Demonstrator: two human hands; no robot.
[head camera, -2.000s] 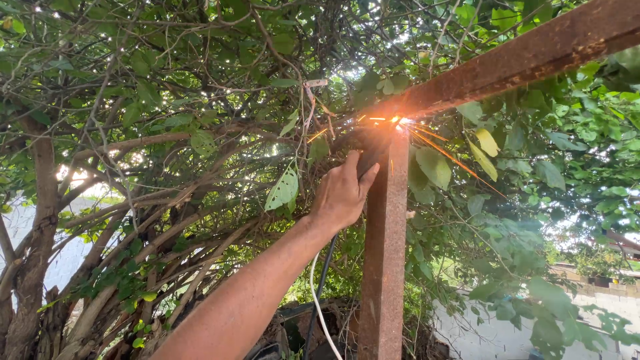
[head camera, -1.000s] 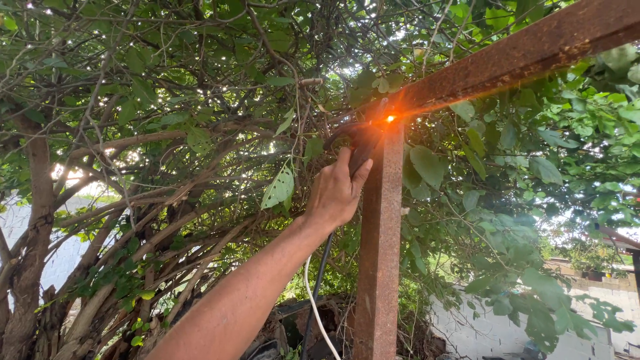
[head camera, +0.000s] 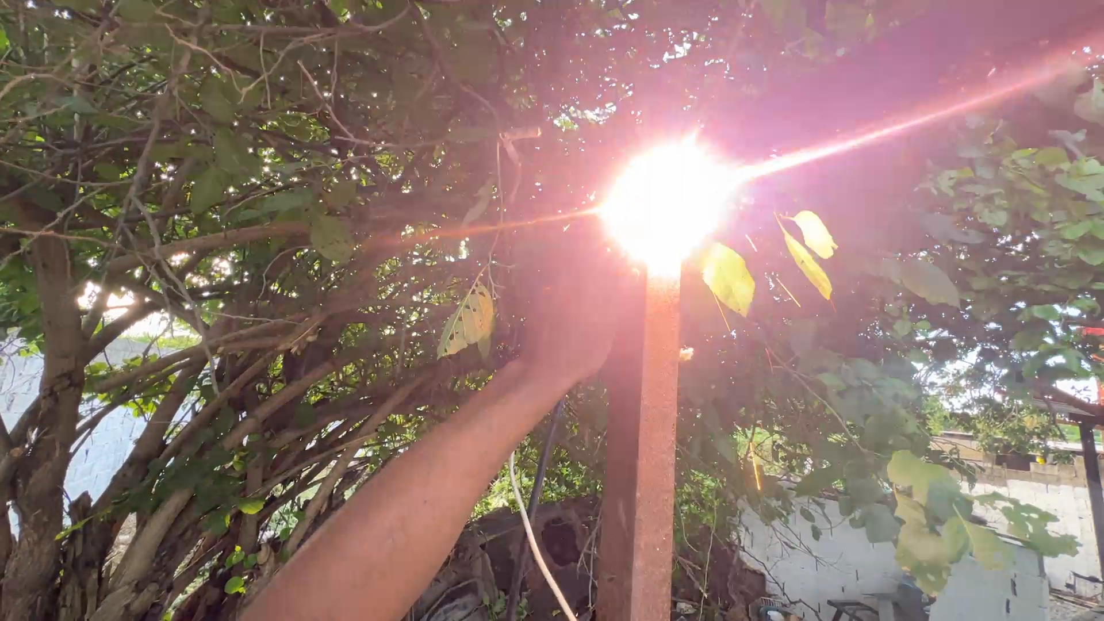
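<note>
My left hand (head camera: 573, 332) reaches up from the bottom, beside the top of a rusty square steel post (head camera: 657, 431). It grips a welding electrode holder, which glare and shadow now hide along with the fingertips. A dark cable (head camera: 541, 483) hangs below the wrist. A blinding welding arc (head camera: 668, 203) burns at the post's top and covers the joint with the slanting steel beam, whose outline is lost in pink glare. My right hand is out of view.
Branches (head camera: 241, 345) and foliage crowd the left and surround the post. A holed leaf (head camera: 468, 322) hangs left of the hand. Yellow-lit leaves (head camera: 729, 278) are right of the arc. A pale cord (head camera: 530, 526) hangs below the forearm; a white wall (head camera: 819, 543) stands behind, lower right.
The small orange glow of one second ago is now a large white arc. Glare hides the beam and the holder, both visible earlier. My left hand stays beside the post top.
</note>
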